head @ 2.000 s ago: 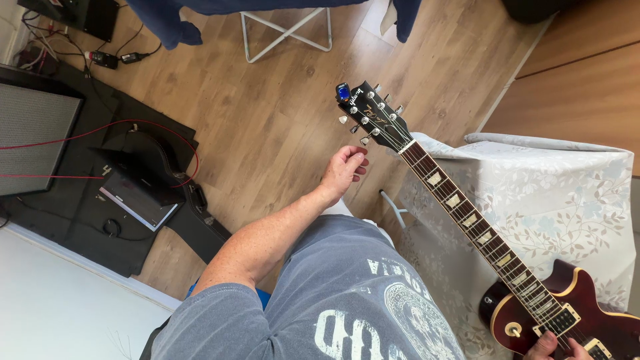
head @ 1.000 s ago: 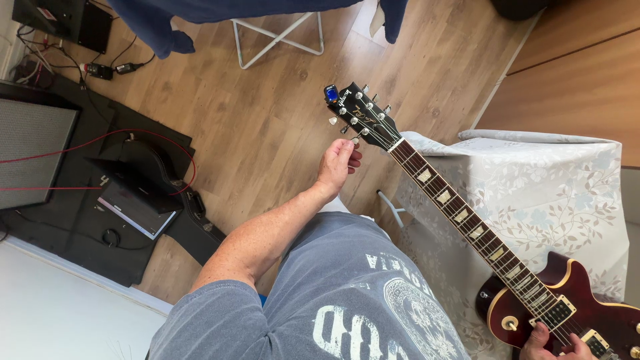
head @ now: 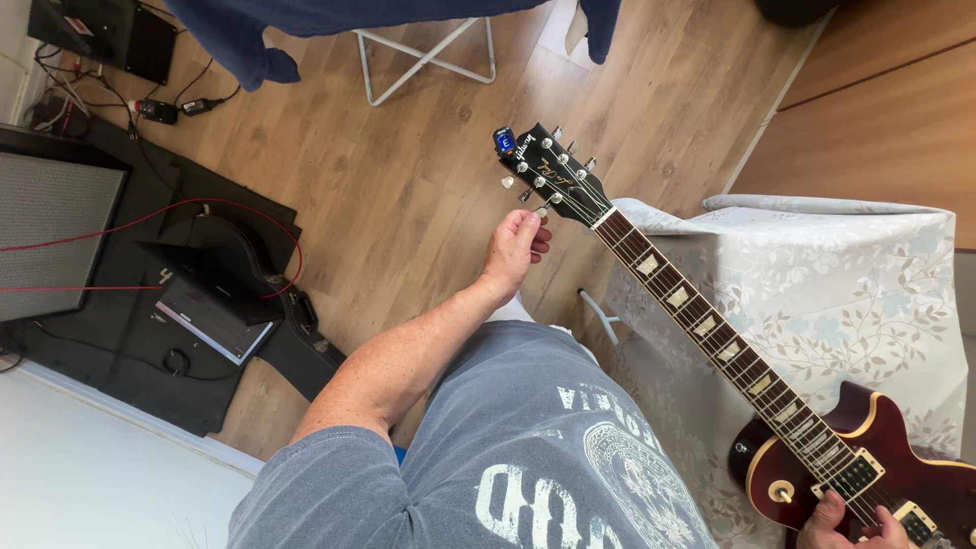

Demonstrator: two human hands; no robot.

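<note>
A dark red Gibson Les Paul electric guitar (head: pixel 808 457) lies diagonally at the right, its black headstock (head: pixel 560 171) toward the upper middle. A clip-on tuner (head: pixel 505 142) with a lit blue display showing E sits on the headstock tip. My left hand (head: pixel 518 244) pinches a tuning peg (head: pixel 541 211) on the near side of the headstock, the one closest to the nut. Down at the body, my right hand (head: pixel 850 526) is over the strings beside the pickups (head: pixel 854 473), thumb and a finger apart; whether it holds a pick cannot be told.
A table with a floral cloth (head: pixel 854 267) stands behind the guitar. At left are an amplifier (head: pixel 53 229), a guitar case (head: pixel 301 313), a laptop (head: pixel 221 305) and a red cable (head: pixel 229 201). Above, a dark blue cloth (head: pixel 328 15) hangs over a folding white-legged stand (head: pixel 427 59).
My left hand, just below the headstock with a gap two seconds ago, has come up to the tuning peg and stays there. My right hand remains near the pickups.
</note>
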